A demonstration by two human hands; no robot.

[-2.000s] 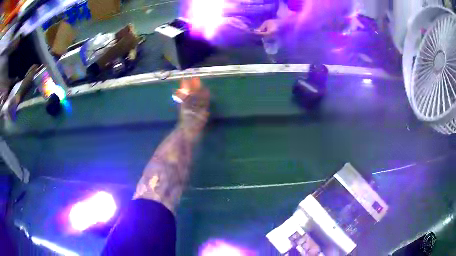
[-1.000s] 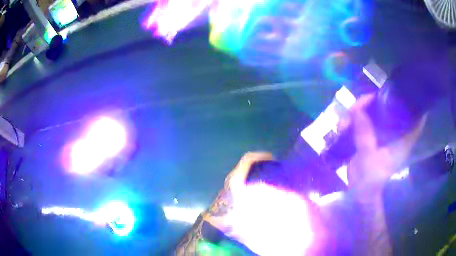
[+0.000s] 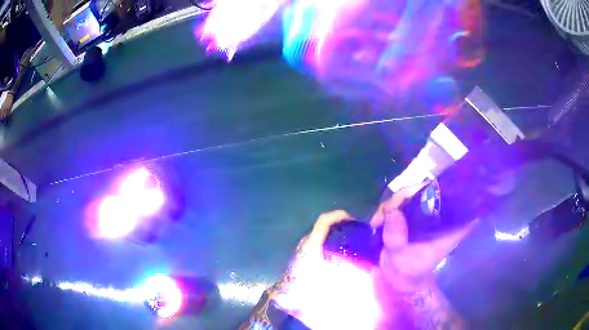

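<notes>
My left hand (image 3: 318, 240), at the bottom centre, is closed around a lit lamp unit (image 3: 352, 238). Its black cylindrical end shows above the fingers, and a white-pink glare covers the rest. My right hand (image 3: 413, 258) is just right of the lamp unit, its fingers spread towards the grey-white screw feeder (image 3: 445, 147). Purple haze hides whether it holds anything. A small clear piece (image 3: 429, 198) shows by its fingertips.
Lit lamp units glow on the green bench (image 3: 258, 174) at left (image 3: 129, 203) and lower left (image 3: 165, 296). A black cylinder (image 3: 92, 64) stands near the back rail. A fan (image 3: 571, 16) is top right. Another person's hand (image 3: 6, 103) is at the left edge.
My left arm was reaching to the back rail two seconds ago; the left hand now holds a lit unit near me. Since one second ago, my right hand has moved left towards it.
</notes>
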